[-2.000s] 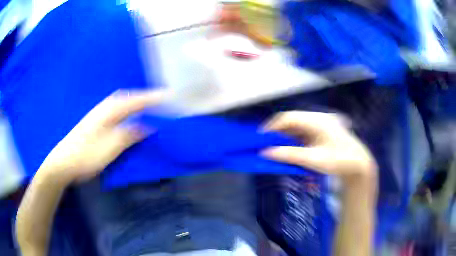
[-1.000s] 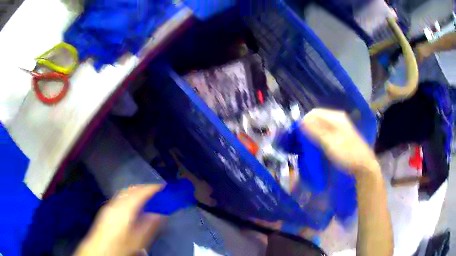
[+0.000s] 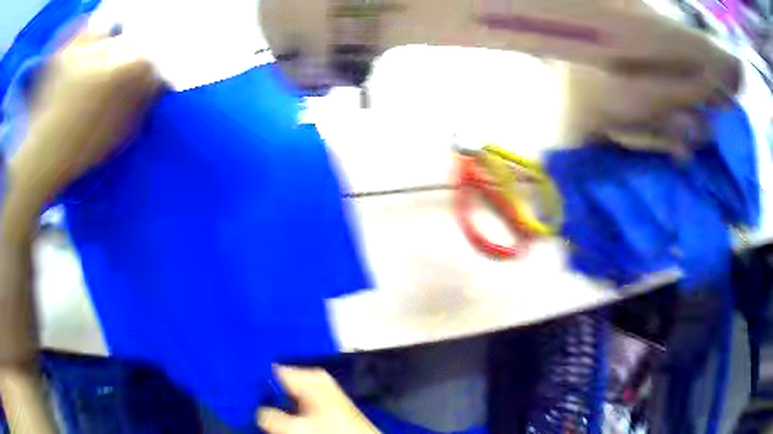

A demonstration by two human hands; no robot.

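A large bright blue fabric panel (image 3: 220,220) lies on the white table at the left and hangs over its front edge. My left hand (image 3: 97,110) is at the upper left, blurred, with its fingers curled in on the panel's upper left edge. My right hand (image 3: 314,407) is at the bottom centre, cut off by the picture's edge. Its thumb and a finger are at the panel's lower corner; blur hides whether they pinch it. The scissors (image 3: 504,203), with one red and one yellow handle loop, lie on the table to the right of the panel.
A cream sewing machine (image 3: 542,38) stands across the top, its needle area above the panel's right side. A bunched blue heap (image 3: 627,212) lies at the right by the machine base. Dark mesh baskets (image 3: 564,373) are below the table's curved front edge.
The view has swung from the basket back to the table. My left hand has moved up to the panel. My right hand is out of the basket, and the blue piece it held there no longer shows.
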